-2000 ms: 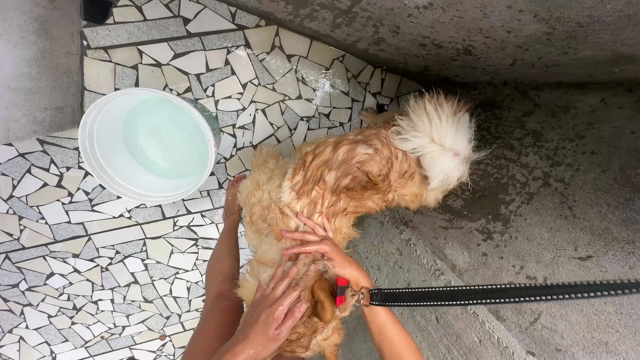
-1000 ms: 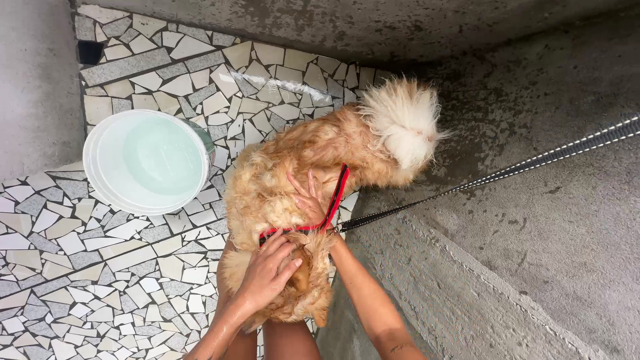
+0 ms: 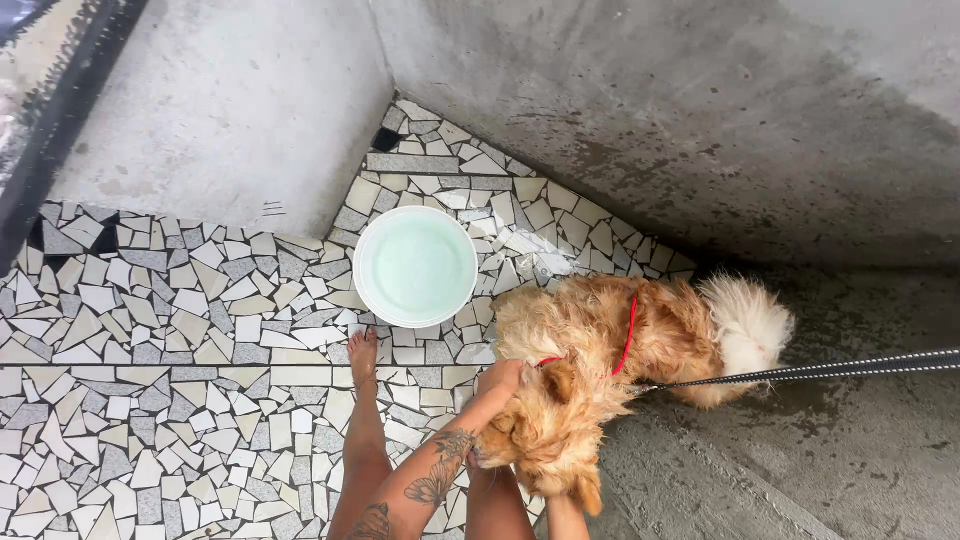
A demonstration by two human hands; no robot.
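A wet tan dog with a pale fluffy tail stands at the right of centre, its head toward my legs. My left hand touches the fur at the side of its neck, the fingers partly hidden there. Under the dog's head reaches my other forearm; the right hand itself is hidden by the head. A red strap lies across the back, and a black leash with pale stitching runs from the harness to the right edge. A white bucket of greenish water stands left of the dog.
My bare foot rests just below the bucket on the mosaic tile floor. Grey concrete walls meet in a corner behind the bucket. Wet dark concrete lies at the right, under the leash.
The dog's head has turned and now shows beside my legs. My hands have moved from its back to its neck and under its head. The view has shifted left.
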